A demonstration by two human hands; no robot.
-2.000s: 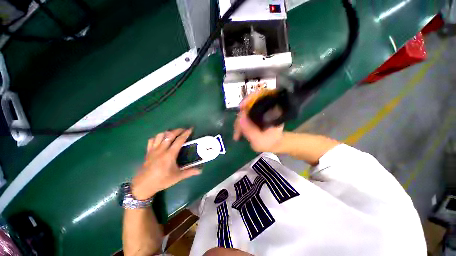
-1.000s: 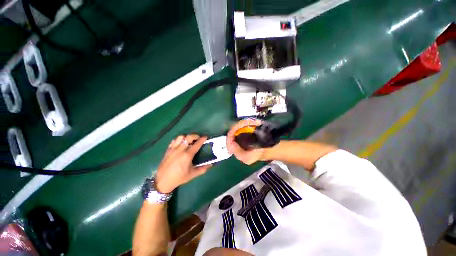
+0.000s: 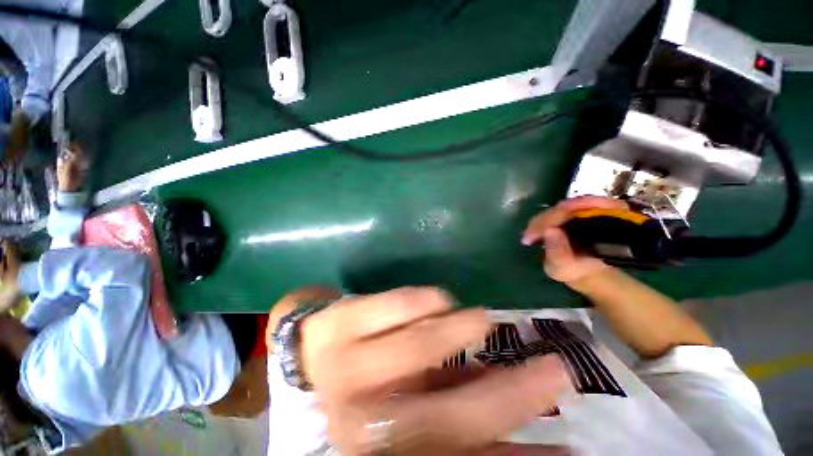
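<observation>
My right hand [image 3: 570, 254] is shut on the black screwdriver [image 3: 624, 239] with its orange-yellow band, just below the front of the white screw feeder [image 3: 695, 142]. My left hand [image 3: 419, 365] is raised close to the camera, in front of my shirt. It is blurred, its fingers are apart, and nothing shows in it. White loop-shaped housings lie beyond the white strip, one here [image 3: 285, 58] and another beside it [image 3: 206, 102]. No housing shows between my hands.
A thick black cord [image 3: 789, 187] loops at the right of the feeder. A thinner cable crosses the green surface [image 3: 401, 205]. At the left are a black object [image 3: 191, 239], a pink wrapped item [image 3: 125, 233] and a person in light blue [image 3: 116, 329]. A grey upright stands behind.
The view has swung left, bringing the person into sight. My left hand has left the green surface and risen towards the camera; the housing it held is no longer seen there. My right hand still holds the screwdriver.
</observation>
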